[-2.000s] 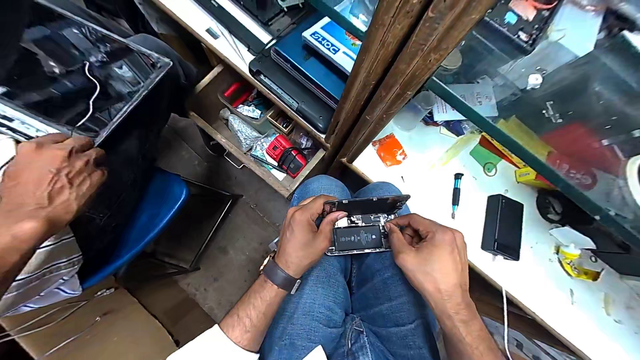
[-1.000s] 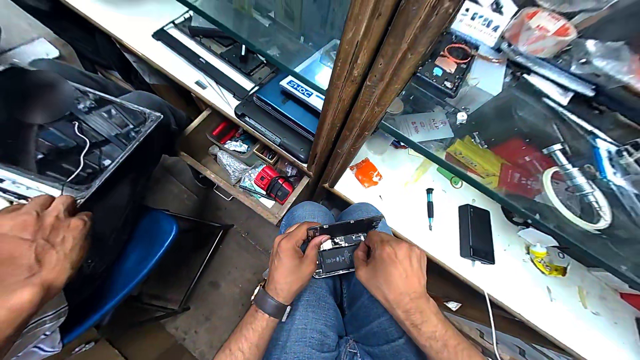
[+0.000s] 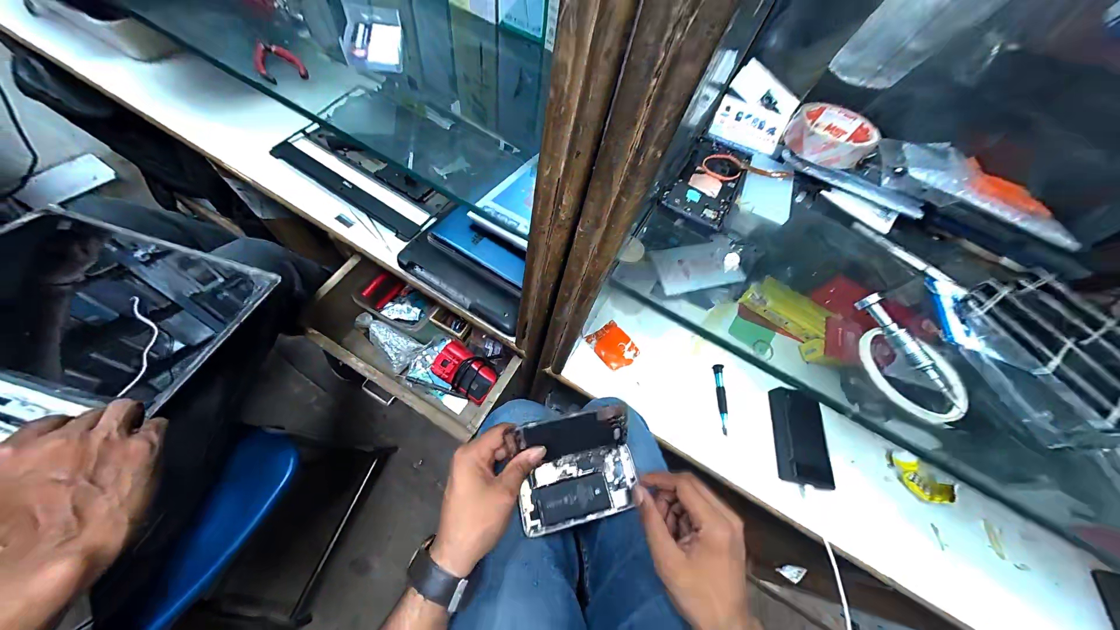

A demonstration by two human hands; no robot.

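An opened smartphone (image 3: 573, 497) lies over my lap, its black battery and inner parts showing. Its lifted display panel (image 3: 573, 430) stands tilted along the far edge. My left hand (image 3: 481, 490) grips the phone and panel at the left side, thumb on the panel's lower edge. At the phone's right edge is my right hand (image 3: 696, 547), its thumb and forefinger close together; whether they hold a small part cannot be told. A screwdriver (image 3: 720, 400) and a black phone-like device (image 3: 801, 437) with a white cable lie on the white counter to the right.
Another person's hand (image 3: 79, 507) rests by an opened laptop-like device (image 3: 131, 306) at left, near a blue chair (image 3: 232, 516). An open drawer (image 3: 411, 411) holds tools and packets. Wooden posts (image 3: 604, 175) and a glass shelf (image 3: 840, 394) stand beyond my knees. An orange packet (image 3: 612, 345) lies on the counter.
The display panel is tipped further back, and more of the phone's inside shows. My right hand has moved from over the phone to its right edge. The view has shifted.
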